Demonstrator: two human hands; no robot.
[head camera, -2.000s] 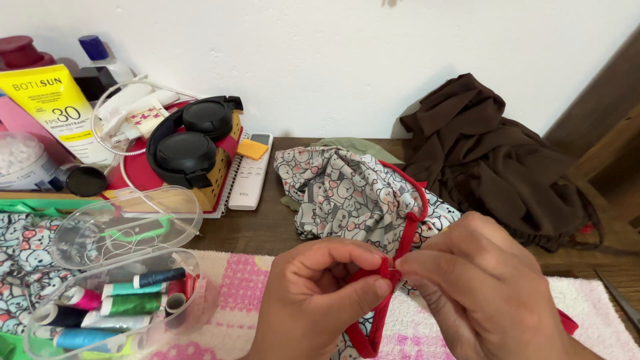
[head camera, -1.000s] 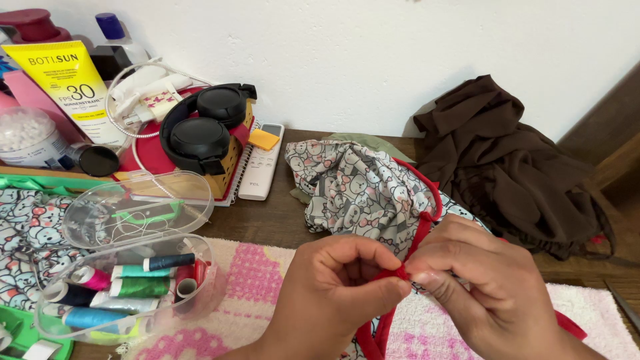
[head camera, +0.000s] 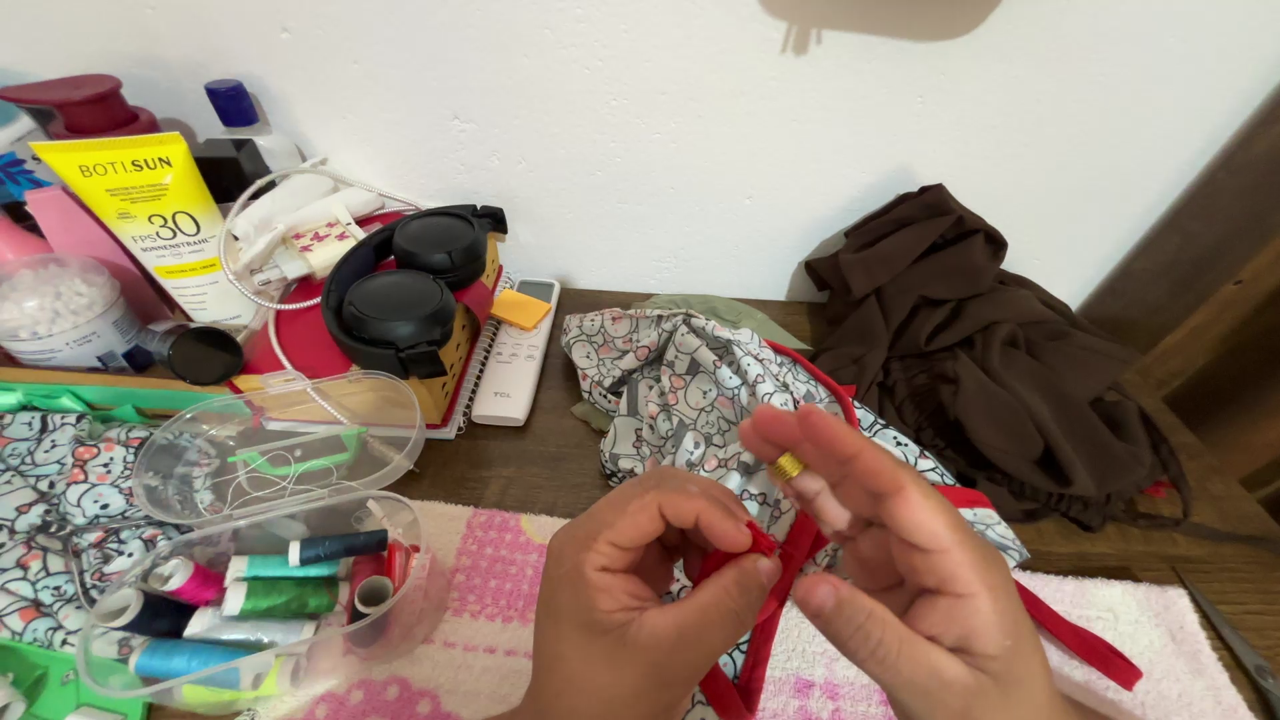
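Observation:
My left hand (head camera: 660, 590) pinches a folded end of red fabric binding (head camera: 757, 540) between thumb and fingers, near the middle. My right hand (head camera: 900, 560) is just right of it, thumb and fingers spread, with a gold-coloured ring on one finger. No needle or thread can be made out between the hands. Behind them lies the grey-and-white cartoon-print fabric (head camera: 660, 390), edged with the same red binding. One loose red strip (head camera: 1080, 635) runs out to the right of my right hand, over the pink and white towel (head camera: 490, 570).
At left sits an open clear plastic box (head camera: 95, 665) of thread spools. Behind it are black headphones (head camera: 400, 305), a white remote control (head camera: 515, 370) and a yellow sunscreen tube (head camera: 150, 220). Brown fabric (head camera: 960, 380) is heaped at back right; scissors (head camera: 1235, 640) lie at the right edge.
My right hand has parted from the red binding and its fingers have spread; both hands were together at it before. My left hand keeps its pinch.

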